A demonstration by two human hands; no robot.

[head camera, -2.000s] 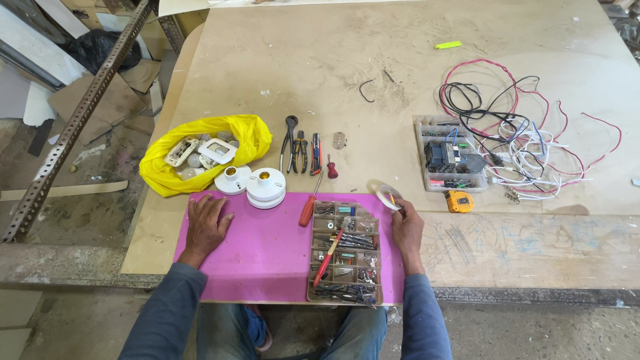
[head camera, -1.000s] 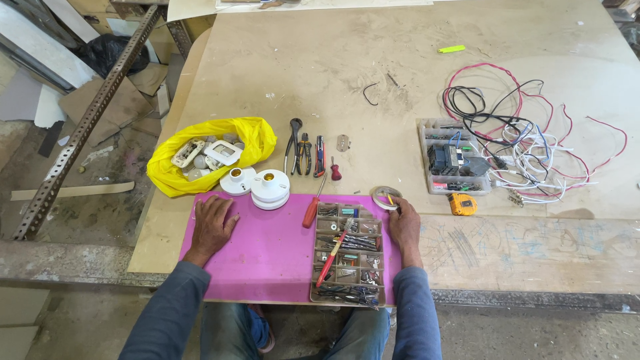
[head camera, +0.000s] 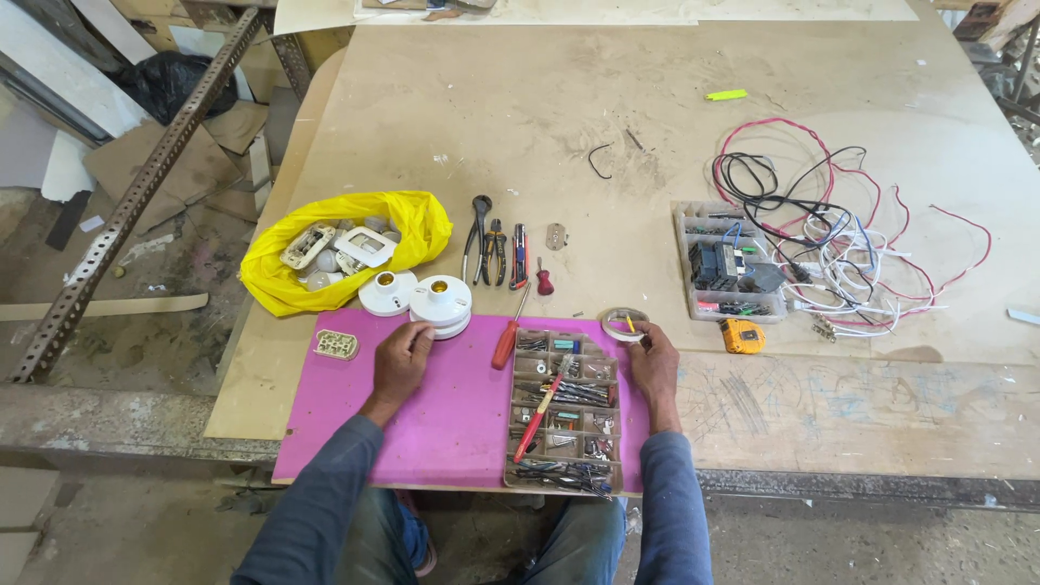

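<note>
My left hand [head camera: 403, 364] touches the lower left edge of the stacked white lamp holders [head camera: 440, 302]; whether it grips them I cannot tell. Another white lamp holder [head camera: 387, 293] lies beside the stack. My right hand [head camera: 652, 357] has its fingers at a roll of tape [head camera: 624, 324], with a small yellow piece inside the ring. Between my hands a compartment box [head camera: 520, 406] of small hardware lies on the pink sheet [head camera: 447, 406], a red-handled tool [head camera: 539, 418] across it. A red-handled screwdriver [head camera: 504, 343] lies left of the box. A cream plastic fitting [head camera: 336, 344] rests at the sheet's left.
A yellow bag [head camera: 280, 284] of bulbs and fittings stands left. Cutting pliers [head camera: 478, 236], combination pliers [head camera: 494, 253], a utility knife [head camera: 519, 257] and a small screwdriver [head camera: 544, 280] lie mid-table. Right are another compartment box [head camera: 697, 306], tangled wires [head camera: 829, 244] and a tape measure [head camera: 742, 335].
My left hand has moved from the pink sheet up to the stacked lamp holders. The cream fitting now shows at the sheet's left. The tape roll, earlier tilted in my right hand, now lies flat.
</note>
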